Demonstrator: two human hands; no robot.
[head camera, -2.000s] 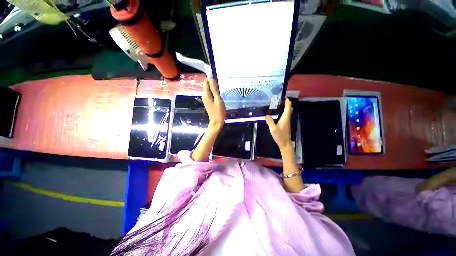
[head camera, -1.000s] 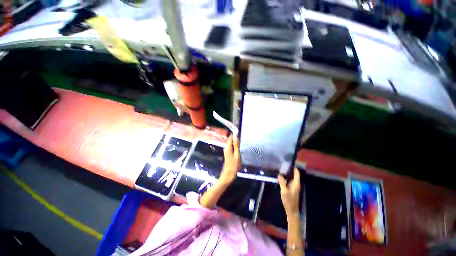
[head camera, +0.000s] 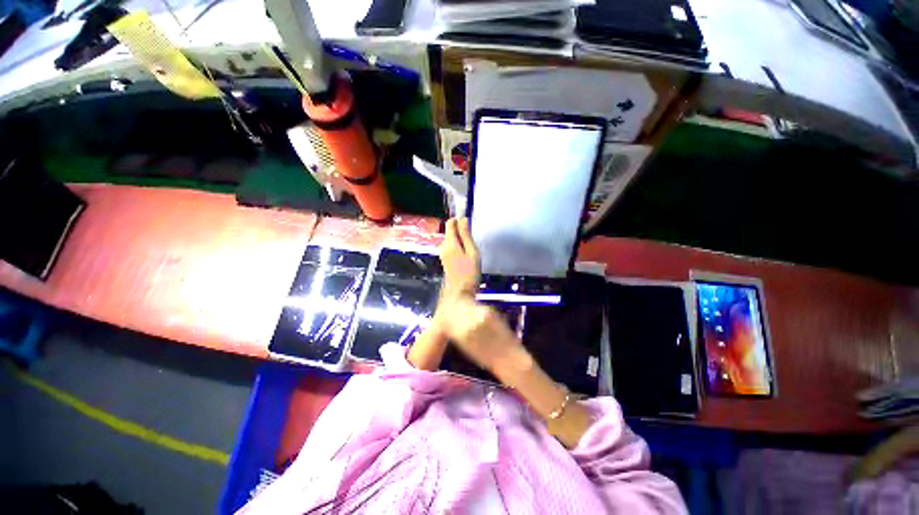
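Note:
A large black-bezelled tablet (head camera: 534, 199) is held upright in front of me, its screen almost all white with a thin bar of icons at the lower edge. My left hand (head camera: 460, 264) grips its lower left edge. My right hand (head camera: 482, 332) is blurred and crosses over to my left wrist, below the tablet; its fingers are hard to make out. Behind the tablet stands a printed test chart (head camera: 617, 181), mostly hidden. More tablets lie in a row below: two glossy dark ones at left, dark ones at centre and a dark one (head camera: 651, 347) at right.
A tablet with a lit orange-blue screen (head camera: 733, 339) ends the row at right. An orange post (head camera: 348, 151) stands behind the bench (head camera: 191, 256). A blue bin (head camera: 247, 433) is below at left. A white shelf beyond carries stacked tablets. Another person's sleeve shows at lower right.
My right hand has let go of the tablet's lower right corner and moved left across to my left wrist. The chart's fan pattern is gone from the screen. The view has shifted.

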